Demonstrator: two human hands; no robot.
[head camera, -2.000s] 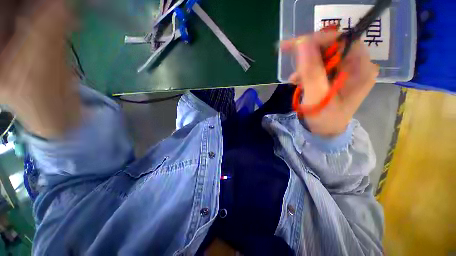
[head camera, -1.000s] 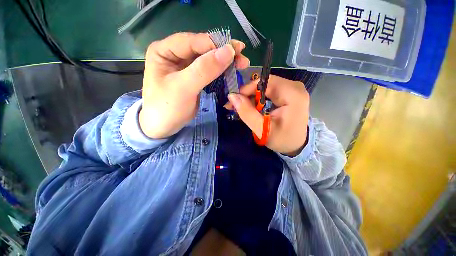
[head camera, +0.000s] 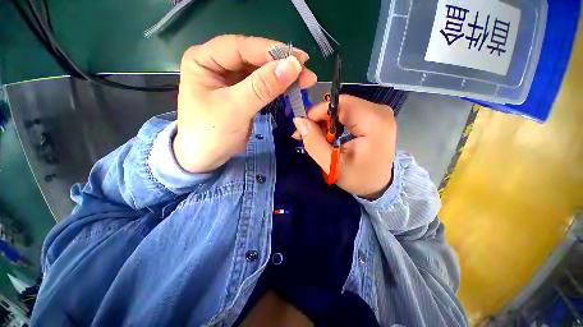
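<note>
A short grey ribbon cable (head camera: 296, 101) is held upright between my two hands above my lap. Its split wire ends fan out at the top. My left hand (head camera: 224, 102) pinches the cable near these ends between thumb and fingers. My right hand (head camera: 358, 144) pinches the cable's lower end with thumb and finger. Scissors (head camera: 333, 121) with orange handles are hooked on my right hand, their dark blades pointing up and away. The cable's lower tip is partly hidden by my right fingers.
Other grey ribbon cables (head camera: 313, 27) lie on the green mat (head camera: 236, 19). A clear lidded box (head camera: 409, 54) with a white label stands at the right on a blue tray (head camera: 555, 60). Black cables (head camera: 61, 60) run across the left. Yellow floor (head camera: 511, 211) shows at right.
My hands have come together from apart, and the cable is held between them. Over the last second the fanned ends have become more covered by my left fingers.
</note>
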